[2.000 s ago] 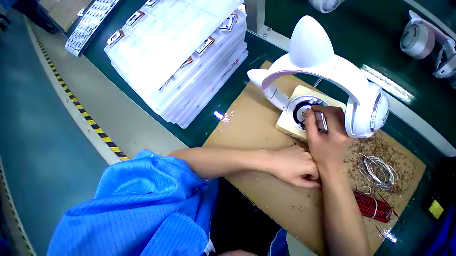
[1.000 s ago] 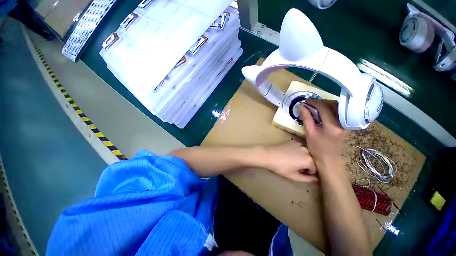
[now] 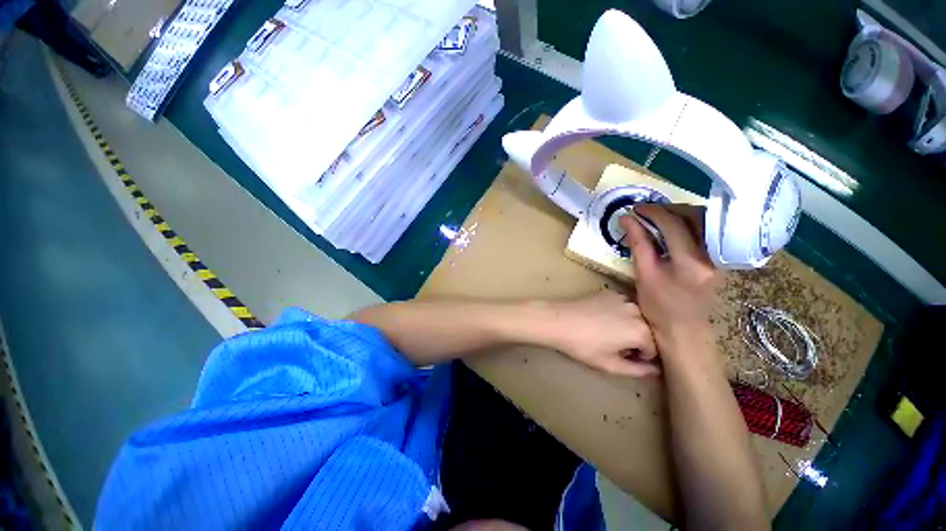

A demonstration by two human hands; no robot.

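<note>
The white cat-ear headphone set [image 3: 711,130] stands with its open ear cup [image 3: 605,197] on a cream holding block [image 3: 589,245]. The other cup is upright at the right. My right hand [image 3: 669,249] reaches into the open cup, its fingers on a small round part [image 3: 625,230] there; the fingers hide most of it, and I cannot tell if they grip it. My left hand [image 3: 612,334] is curled, resting against my right wrist on the cardboard; its fingers are mostly hidden and I see nothing in it.
Stacked white part trays [image 3: 342,114] stand at the left. A loose white wire coil [image 3: 780,340] and a tied red wire bundle [image 3: 773,413] lie right of my right forearm, near brown debris. A yellow sponge [image 3: 907,417] is at the far right. Other headphones [image 3: 877,75] stand behind.
The whole view has shifted slightly, with the headphones a little further up and left than two seconds ago. My hands keep nearly the same places; the right fingers have moved slightly in the cup.
</note>
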